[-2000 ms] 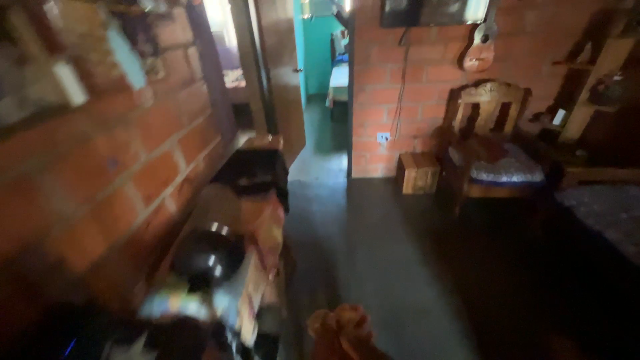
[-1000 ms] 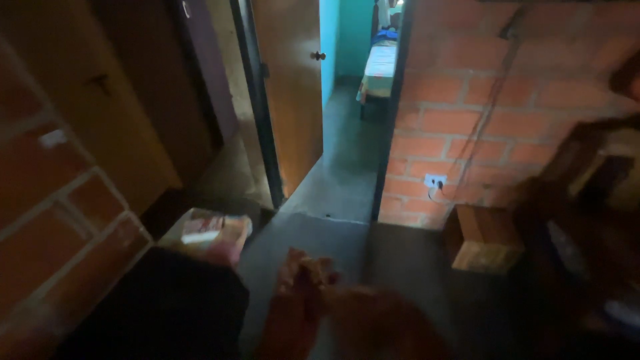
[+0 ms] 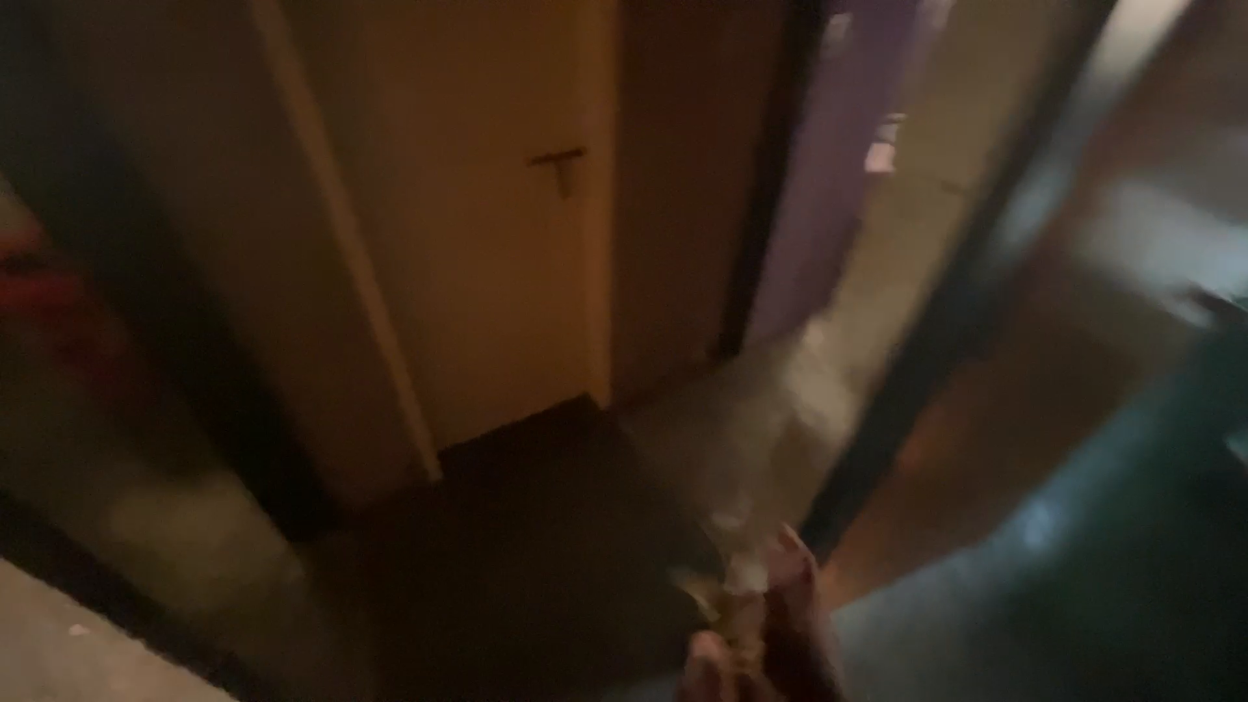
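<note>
Both hands are close together at the bottom of the view, blurred by motion. My left hand shows only its fingertips, closed against a small pale yellowish object. My right hand is beside it on the right, its fingers touching the same object from the other side. The object looks thin and partly see-through; its kind cannot be told. The wrists are out of view or dark.
A closed wooden door with a lever handle stands ahead. Right of it are a purple surface, a dark door frame and a brown door. A dark opening with something red is at left.
The view has swung left, from the brick room and its turquoise doorway to the closed wooden door. Both hands remain close together low in view.
</note>
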